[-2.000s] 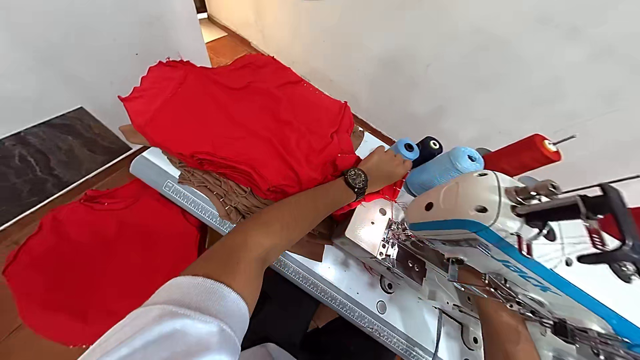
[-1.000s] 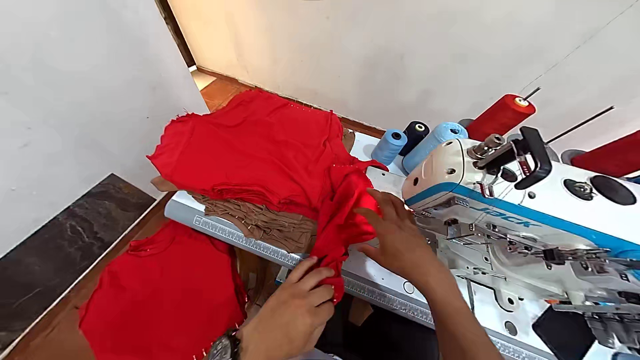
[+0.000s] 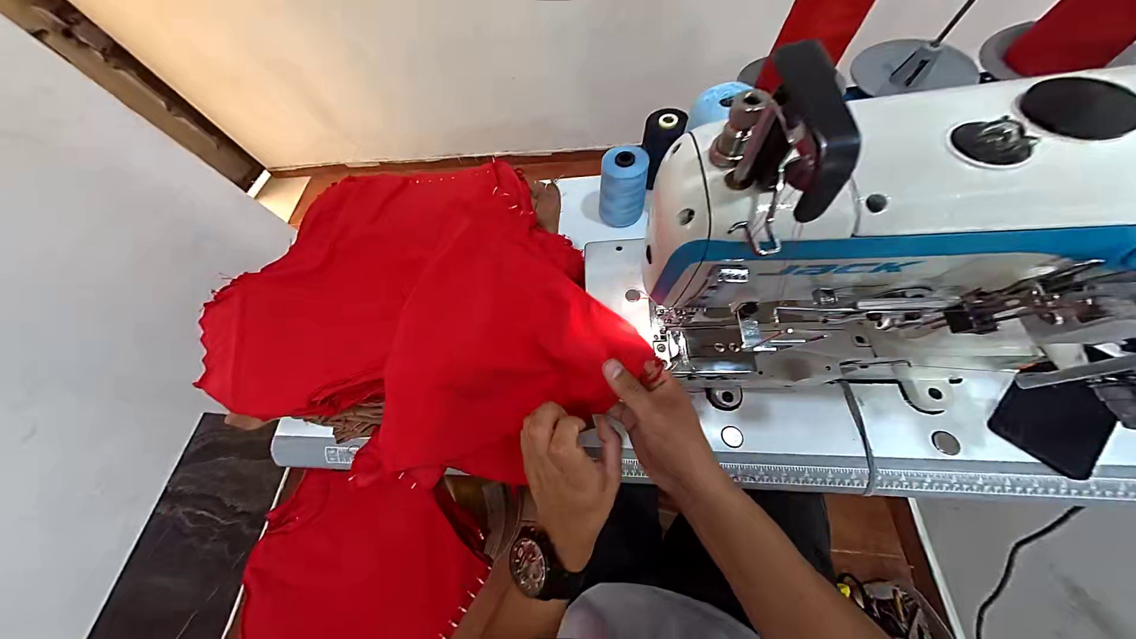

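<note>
A red fabric piece (image 3: 497,355) lies over a pile of red fabric (image 3: 311,302) and reaches to the presser foot area of a white and blue Jack industrial sewing machine (image 3: 896,222). My right hand (image 3: 661,422) pinches its edge between thumb and fingers, just in front of the needle area. Close beside it on the left, my left hand (image 3: 568,470), with a dark wristwatch (image 3: 532,566) on the wrist, has bent fingers at the lower edge of the same piece. The fingertips of the left hand are partly hidden, so its hold is unclear.
Blue thread cones (image 3: 623,186) and a black cone (image 3: 664,146) stand behind the machine head. Folded brown fabric (image 3: 351,419) lies under the red pile. Another red piece (image 3: 355,559) hangs below the table's edge ruler (image 3: 799,477). A wall stands behind.
Both hands have moved from the fabric left of the machine to its edge beside the needle area. The red piece, bunched between them one second ago, is now spread out. The view has shifted.
</note>
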